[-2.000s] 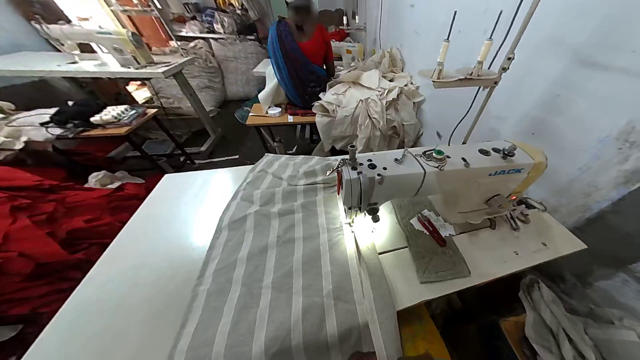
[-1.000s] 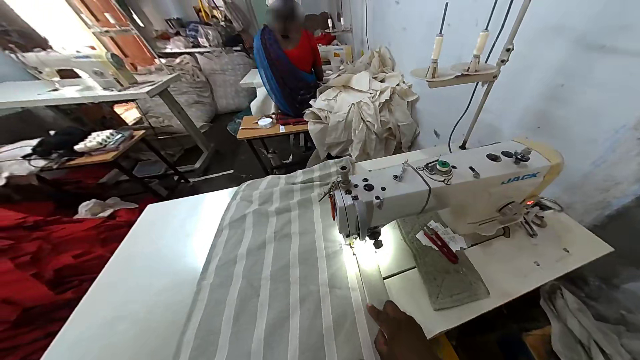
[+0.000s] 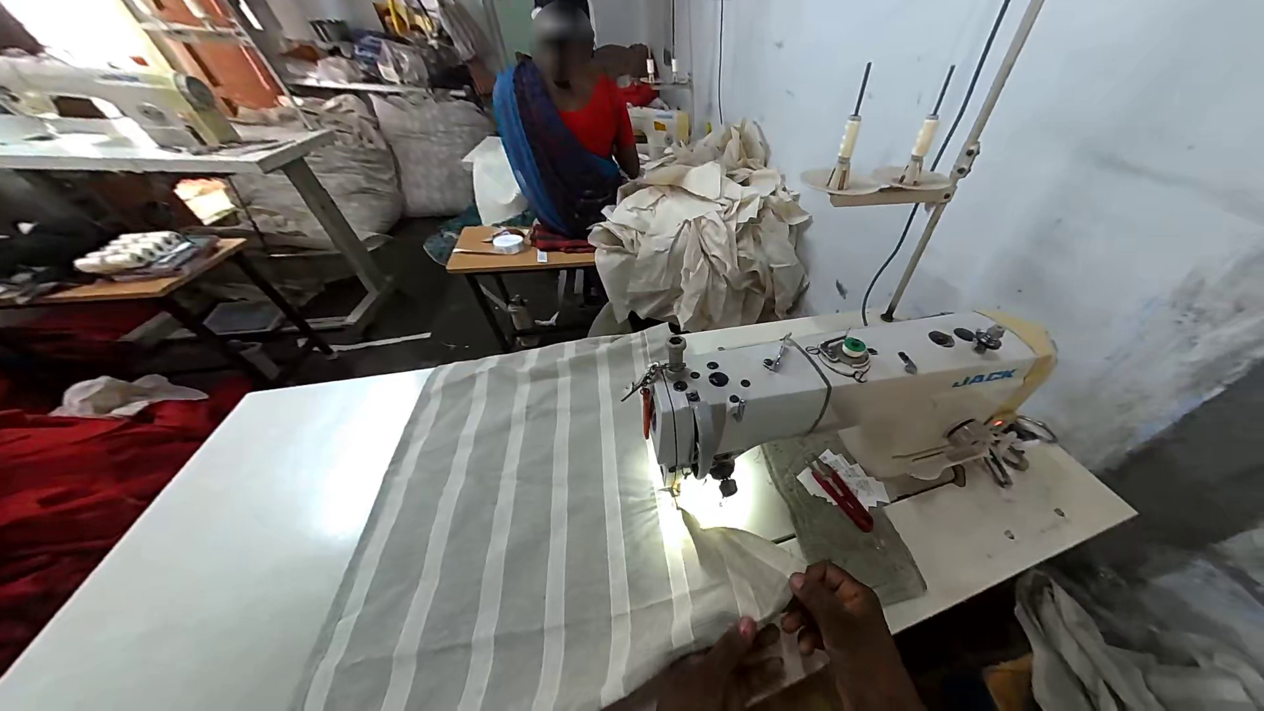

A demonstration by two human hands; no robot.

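Grey cloth with white stripes (image 3: 504,513) lies over the white sewing table (image 3: 247,513) and runs under the lit needle area of a Jack sewing machine (image 3: 790,395). My right hand (image 3: 839,617) pinches the cloth's right edge between thumb and fingers, in front of the needle and lifted a little. Close beside it, at the bottom of the view, my left hand (image 3: 726,667) grips the same edge; part of this hand is hidden by the cloth. Right of the needle, red-handled thread snips (image 3: 844,499) rest on paper pieces (image 3: 864,481) over a grey pad (image 3: 820,533).
A thread stand (image 3: 879,188) with two cones rises behind the machine. Past the table, a person (image 3: 568,128) is beside a pile of cream cloth (image 3: 701,237) and a small wooden table (image 3: 474,259). Red cloth (image 3: 89,484) lies at left, grey cloth (image 3: 1116,642) at lower right.
Both my hands are now on the cloth's right edge; one second ago only one hand showed, with the cloth flat there. The edge is now lifted and folded near the needle.
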